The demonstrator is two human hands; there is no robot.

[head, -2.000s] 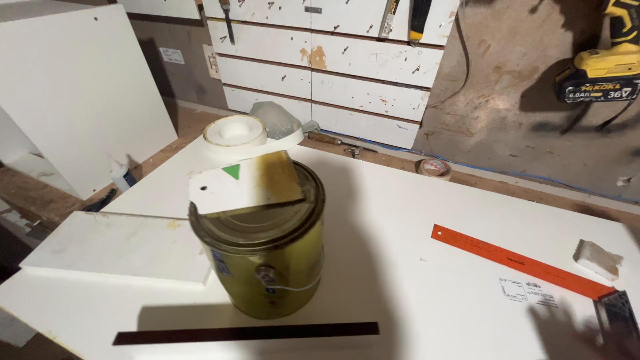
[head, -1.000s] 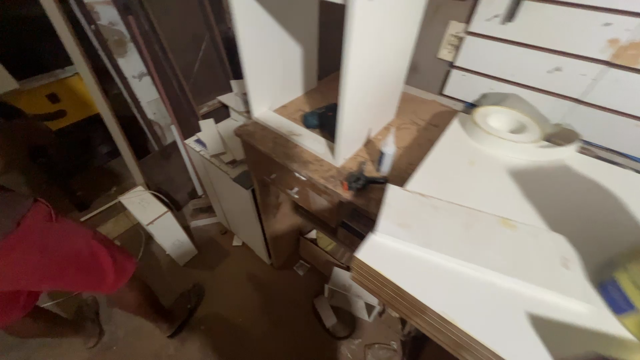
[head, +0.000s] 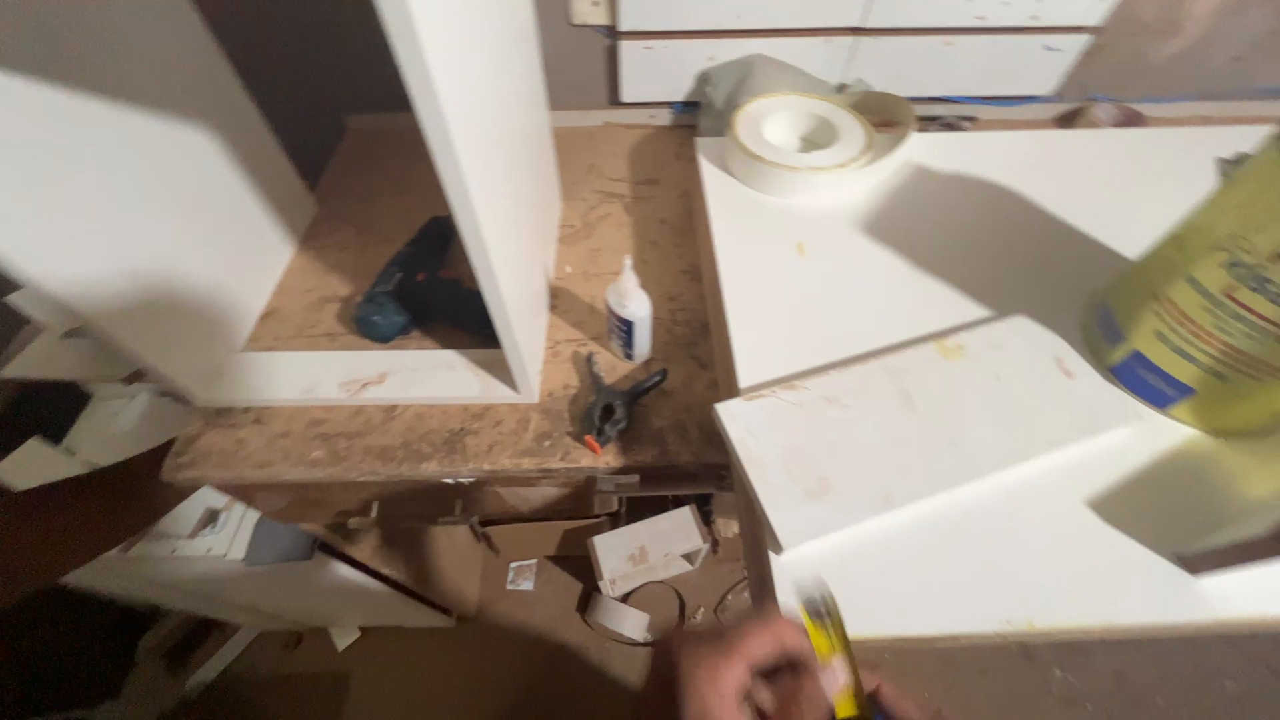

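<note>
At the bottom edge, my left hand point(head: 740, 665) is blurred, its fingers curled against a slim yellow tool point(head: 828, 640) with a greyish tip. The blur hides what kind of tool it is. Part of my right hand point(head: 900, 700) shows at the tool's lower end, on its other side; the rest is out of view. The tool's tip lies over the near edge of a white panel worktop point(head: 960, 590). Beyond it, a white board point(head: 930, 430) lies flat on the worktop. A yellow-green can point(head: 1200, 310) with a printed label stands at the right.
A wooden bench point(head: 640, 210) holds a white bottle point(head: 628, 320), a black spring clamp point(head: 610, 405) and a white open cabinet point(head: 500, 200) with a dark power tool point(head: 400, 290) inside. A roll of white edge banding point(head: 800, 140) lies at the back. Offcuts point(head: 650, 550) lie below.
The view has swung left and closer to the bench. My hands with the yellow tool have come into view at the bottom. The person in red shorts seen earlier no longer shows clearly.
</note>
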